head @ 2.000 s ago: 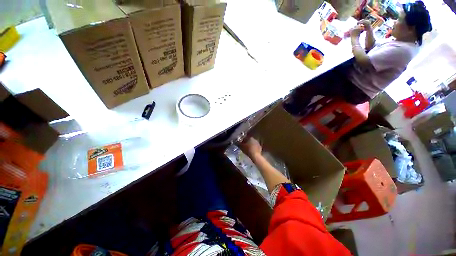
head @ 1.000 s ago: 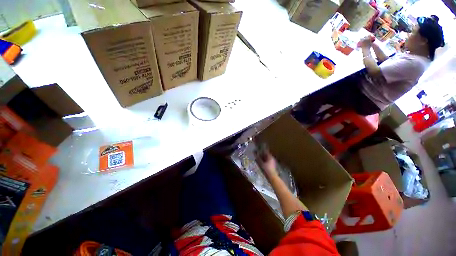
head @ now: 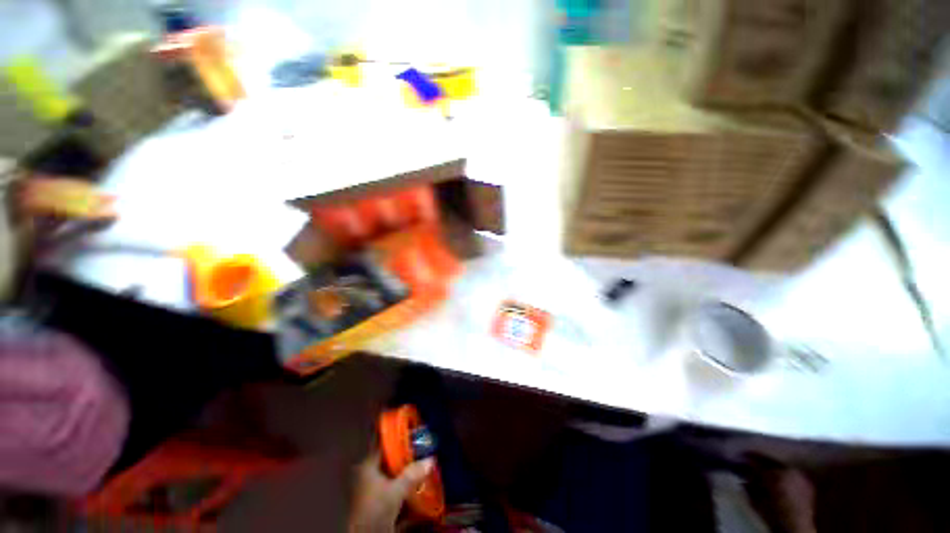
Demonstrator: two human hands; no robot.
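The view is blurred. My left hand [head: 388, 493] is below the table's front edge at the bottom centre and holds a coiled orange cord [head: 398, 442] with a dark fitting. My right hand [head: 789, 502] is a dim blur at the bottom right, below the table edge; its fingers cannot be made out. An orange and black retail box [head: 339, 312] lies at the table edge. An open inner carton [head: 484, 208] with orange boxes inside stands behind it. A small orange QR card [head: 521, 326] lies to the right of the box.
Closed brown cartons [head: 656, 198] are stacked at the right. A whitish tape roll [head: 729, 338] and small black part [head: 619, 289] lie before them. A yellow tape roll [head: 234, 286] is at the left edge, near a person's pink sleeve [head: 57, 411] and a red stool [head: 188, 479].
The view has swung left, and the scrap carton can no longer be made out. My left hand has come into view with the orange cord. My right hand is now at the bottom right.
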